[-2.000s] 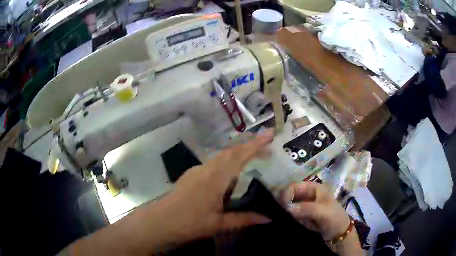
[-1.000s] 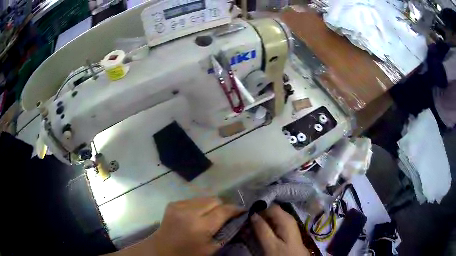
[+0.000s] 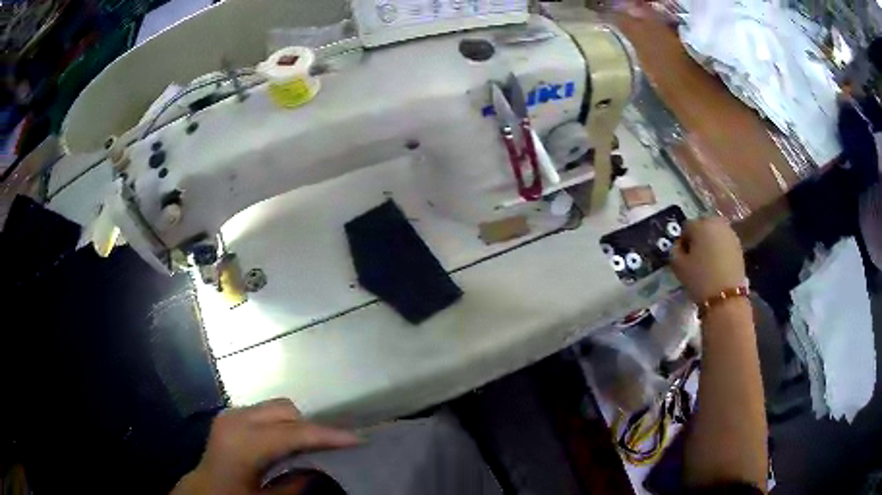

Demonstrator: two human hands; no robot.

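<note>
My left hand [image 3: 253, 447] is at the bottom edge, gripping a light grey cloth piece [image 3: 421, 462]; the edge cuts off part of both. My right hand [image 3: 711, 263] is at the right end of the white machine bed, its curled fingers at the edge of a black bobbin tray [image 3: 638, 249]. Whether it pinches something is hidden. A dark pointed piece [image 3: 398, 263] lies flat on the bed. A large dark panel [image 3: 82, 358] lies at the left, beside the lit needle area [image 3: 227, 276].
The white machine arm [image 3: 387, 126] runs across behind, with red-handled snips [image 3: 520, 145] on it and a thread cone [image 3: 290, 79] on top. Below the bed's right end are cords [image 3: 643, 430] and plastic. Pale cloth [image 3: 764, 68] lies on a brown table; a pale stack [image 3: 834, 334] is at far right.
My right hand has left the cloth near my left hand and moved up and right to the bobbin tray. My left hand has moved left and still grips grey cloth. The camera view has shifted.
</note>
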